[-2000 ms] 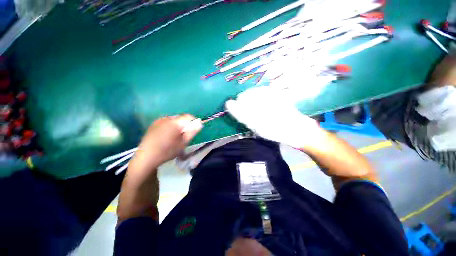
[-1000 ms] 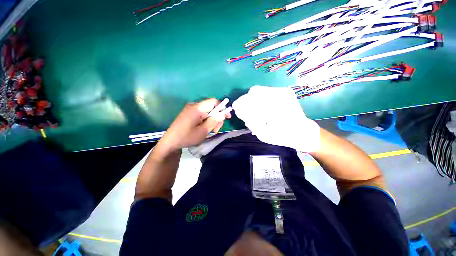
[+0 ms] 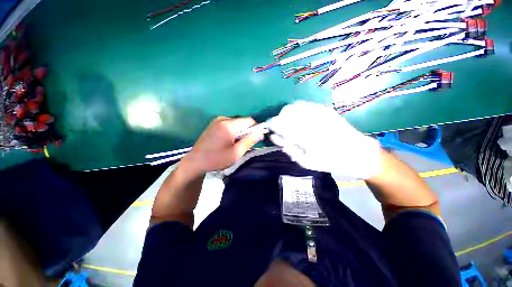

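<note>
My bare left hand [image 3: 227, 144] is closed on white sleeves [image 3: 168, 153], whose far ends stick out to the left past my wrist and whose near ends show between my fingers. My right hand [image 3: 323, 137], in a white glove, has its fingertips at the sleeve ends, touching or nearly so. The harness [image 3: 393, 91] with a red connector [image 3: 443, 79] runs from the right towards the gloved hand. Its twisted wires are partly bare, with a white sleeve on another branch. The wire ends are hidden by the glove.
Sleeved harnesses [image 3: 359, 44] with red connectors are piled at the back right of the green bench [image 3: 185, 67]. Loose thin wires [image 3: 179, 12] lie at the back. A red connector bundle [image 3: 25, 101] is at the left. Blue stools [image 3: 418, 143] and other people's clothing show at the sides.
Since the earliest frame, my hands have come together and the bare wire between them is no longer visible. Since one second ago, the front harness has shifted slightly left.
</note>
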